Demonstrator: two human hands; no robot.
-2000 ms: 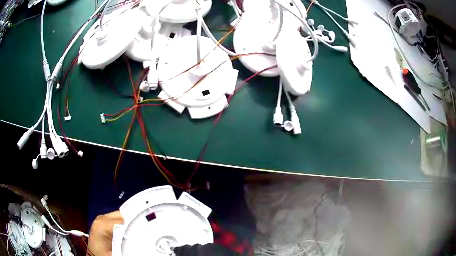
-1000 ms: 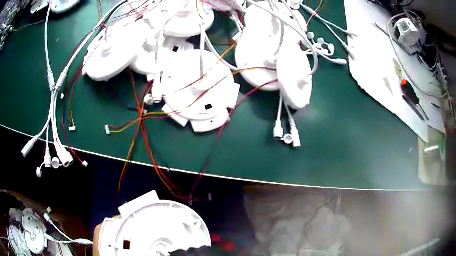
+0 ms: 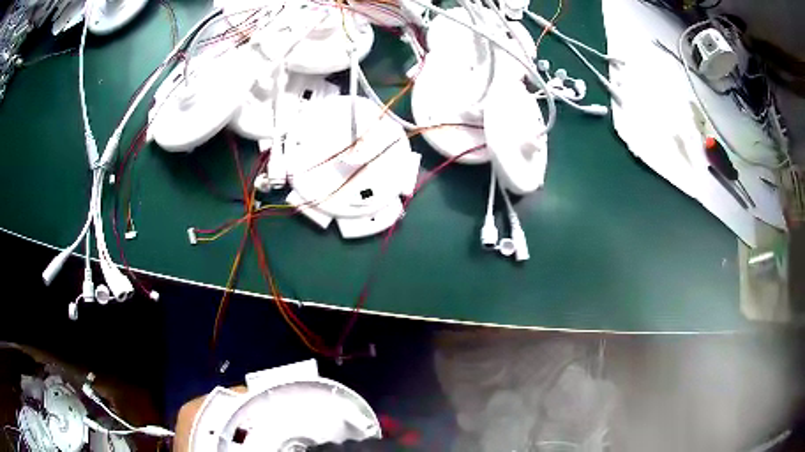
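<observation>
A round white base [image 3: 304, 410] with rim tabs and a small square hole is at the lower edge, over the lap, partly cut off. My left hand [image 3: 187, 422] grips its left side; only a strip of the hand shows. A dark, blurred thing, possibly the glue gun [image 3: 340, 445], covers the base's lower middle, with a red blur to its right. My right hand is not visible. Thin lead wires [image 3: 263, 265] hang over the bench edge above the base.
Several white bases [image 3: 349, 159] with cables lie on the green bench [image 3: 609, 265]. Bundled cable ends [image 3: 110, 287] overhang its left edge. A box of bases [image 3: 141, 371] is lower left. A screwdriver [image 3: 722, 161] lies on the white sheet [image 3: 653, 115] at right.
The held base has turned and sits lower in the picture, more cut off. The bench things appear slightly lower than at first.
</observation>
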